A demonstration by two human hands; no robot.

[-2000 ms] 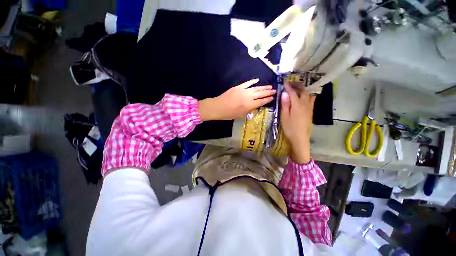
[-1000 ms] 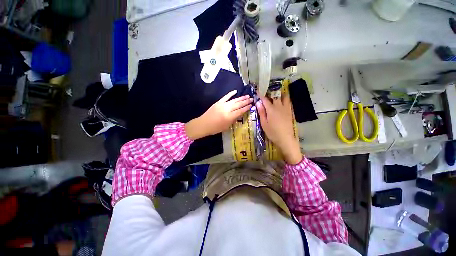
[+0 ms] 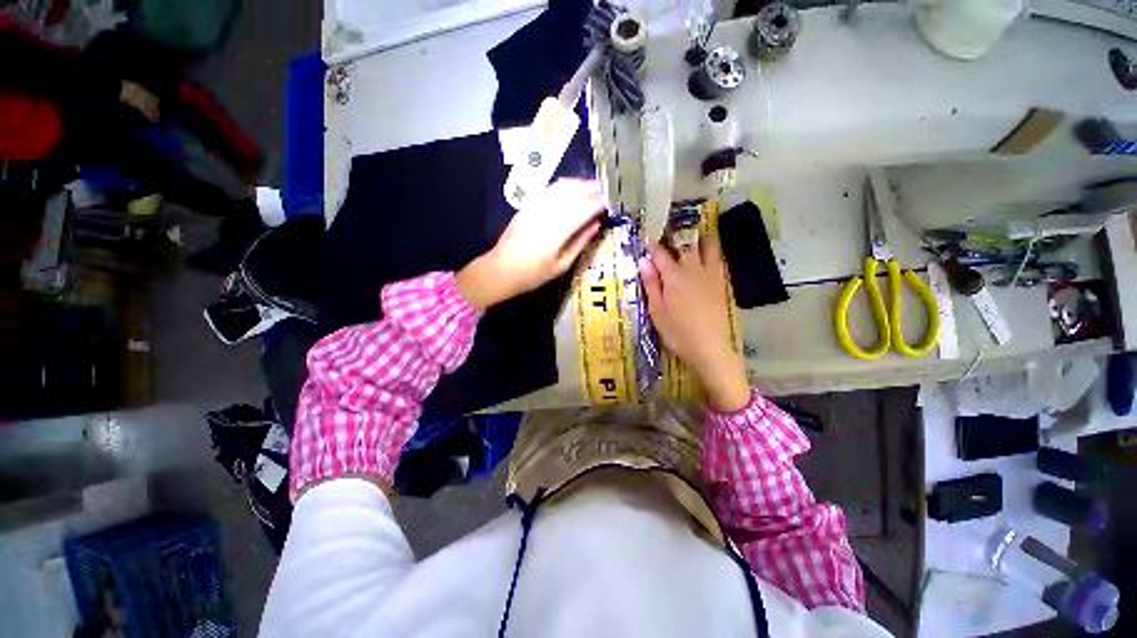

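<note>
A large dark garment panel lies on the pale table, left of the sewing machine's needle area. My left hand rests on the panel's right part, fingers bent towards the needle area; whether it pinches the cloth is hidden. My right hand lies on the machine bed right of the needle area, fingertips near the metal plate; I cannot see anything held in it. Yellow marked tape runs beside the plate. A dark patch piece lies right of my right hand.
Yellow-handled scissors lie on the table at right, with a cluster of small tools beyond. A white side surface holds black items and a bottle. A blue crate stands at lower left. Part of a person shows at upper left.
My left hand has moved up and slightly left from the needle area, uncovering more yellow tape. My right hand has stayed nearly in place since a second ago. A person has appeared at upper left.
</note>
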